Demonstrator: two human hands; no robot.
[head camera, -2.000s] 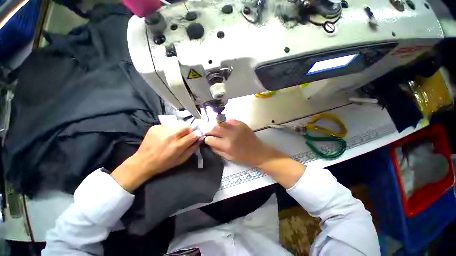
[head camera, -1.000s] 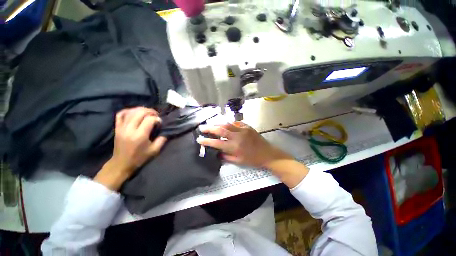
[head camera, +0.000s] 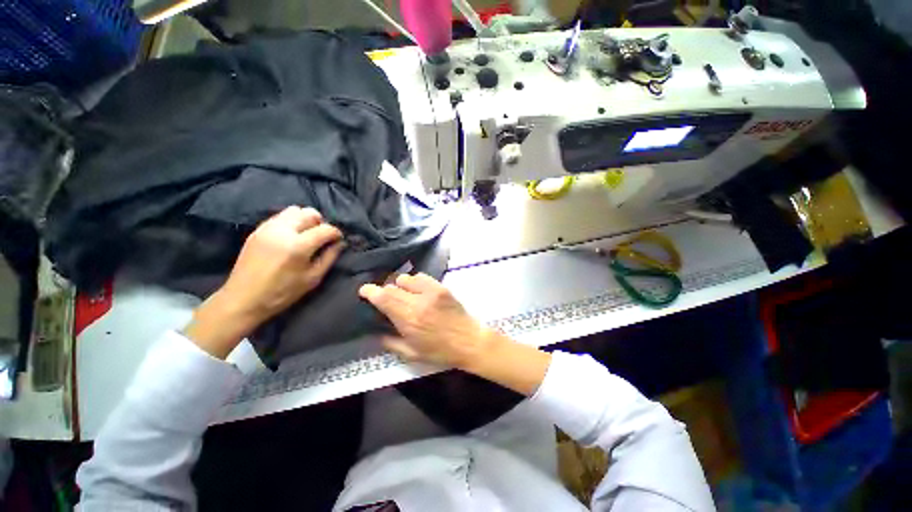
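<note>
A dark charcoal garment (head camera: 240, 130) is heaped left of the white sewing machine (head camera: 640, 100), with one part reaching under the needle area (head camera: 484, 198). A white label or strip (head camera: 398, 182) sticks up from the cloth beside the machine head's left end. My left hand (head camera: 285, 262) grips a fold of the cloth, fingers curled. My right hand (head camera: 425, 318) holds the cloth's near part right of it, thumb and fingertips together. A small pale strip (head camera: 402, 270) shows just above my right fingertips. Both hands are bare.
Scissors with yellow and green handles (head camera: 648, 268) lie right of the needle. A pink thread cone (head camera: 427, 22) stands above the machine head. A printed ruler (head camera: 590, 305) runs along the front edge. Red and blue baskets (head camera: 835, 415) stand below right. Dark scraps (head camera: 775, 225) lie at right.
Both hands have moved from beside the needle toward me with the cloth; my left hand first went left to the garment. My right hand has drawn back from the presser area. The camera view has shifted.
</note>
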